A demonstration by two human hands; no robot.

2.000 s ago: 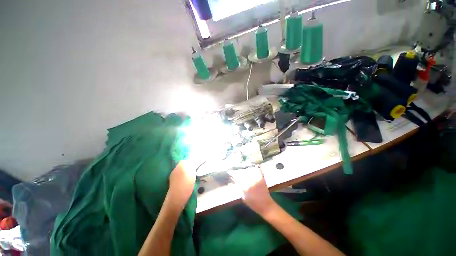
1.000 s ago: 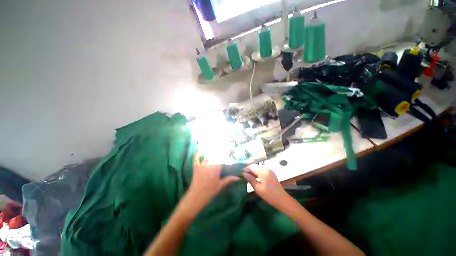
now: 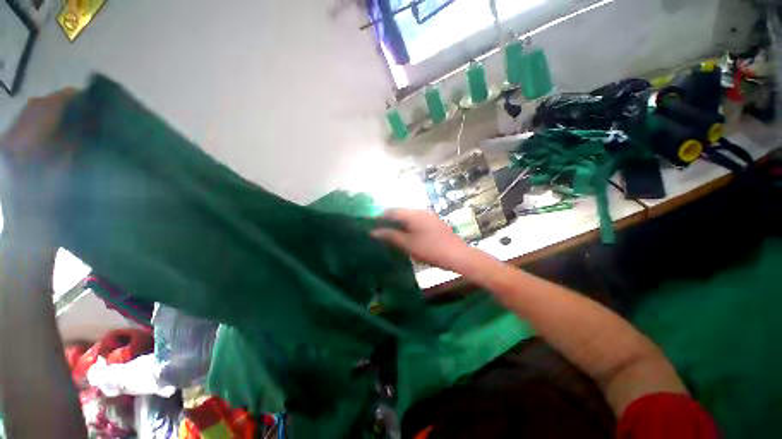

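Observation:
A green garment piece [image 3: 231, 231] is stretched between my hands, from the upper left down to the table's front edge. My left hand [image 3: 43, 124] is raised at the far left, blurred, and holds one end of the cloth. My right hand [image 3: 416, 236] pinches the cloth's other end in front of the overlock machine [image 3: 467, 193]. Lamp glare hides the machine's left end. The raised cloth covers most of the green sewn pile, and a part of green cloth shows below it.
Green thread cones [image 3: 477, 83] stand by the window. Green fabric strips [image 3: 604, 193] hang over the table edge [image 3: 677, 199]. Dark thread cones [image 3: 686, 147], a black plastic bag [image 3: 592, 107] and a dark flat object [image 3: 643, 178] lie at right. Red and white items [image 3: 120, 364] are at lower left.
My left hand has moved from the machine to the upper left, lifting and stretching the cloth. My right hand has moved slightly up and left with its end. The view has shifted left.

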